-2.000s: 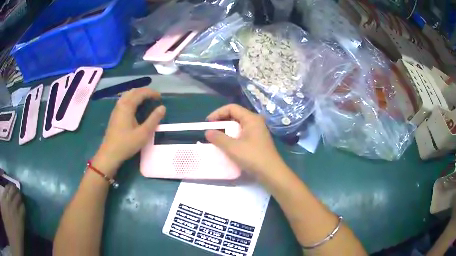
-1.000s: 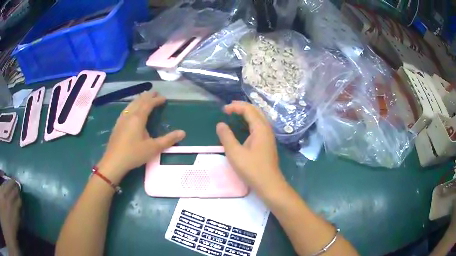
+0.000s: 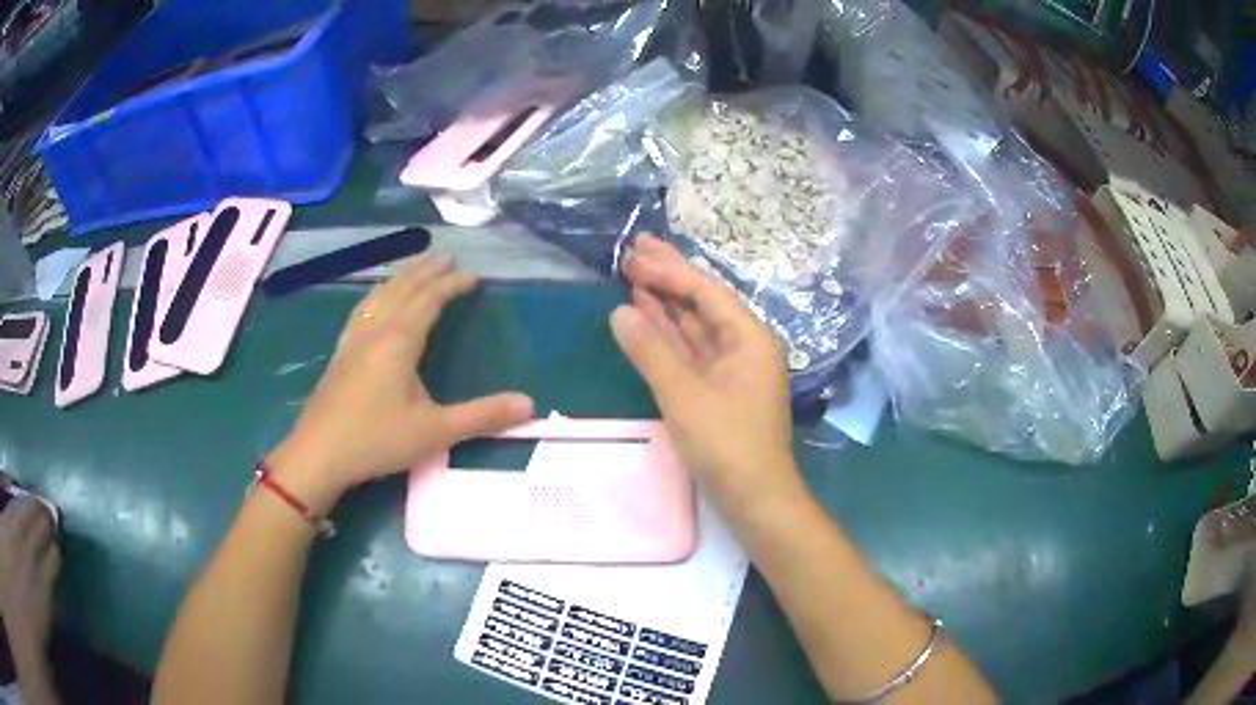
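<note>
A pink front cover lies on the green bench, its long slot at the far edge and its dotted grille below. No black strip is in the slot; white paper shows through part of it. The cover overlaps a white label sheet with rows of black labels. My left hand is at the cover's upper left corner, thumb over the slot's edge, fingers spread. My right hand is raised by the upper right corner, fingers apart and empty. A loose black strip lies beyond my left hand.
Pink covers with black strips lie at left. A blue bin stands back left. Another pink cover, a bag of off-white parts and clear bags lie behind. Beige parts stand right. Other people's hands show at both edges.
The pink cover has moved nearer me, further over the label sheet. Both hands have come off their earlier hold on it and opened. The loose black strip has shifted slightly right.
</note>
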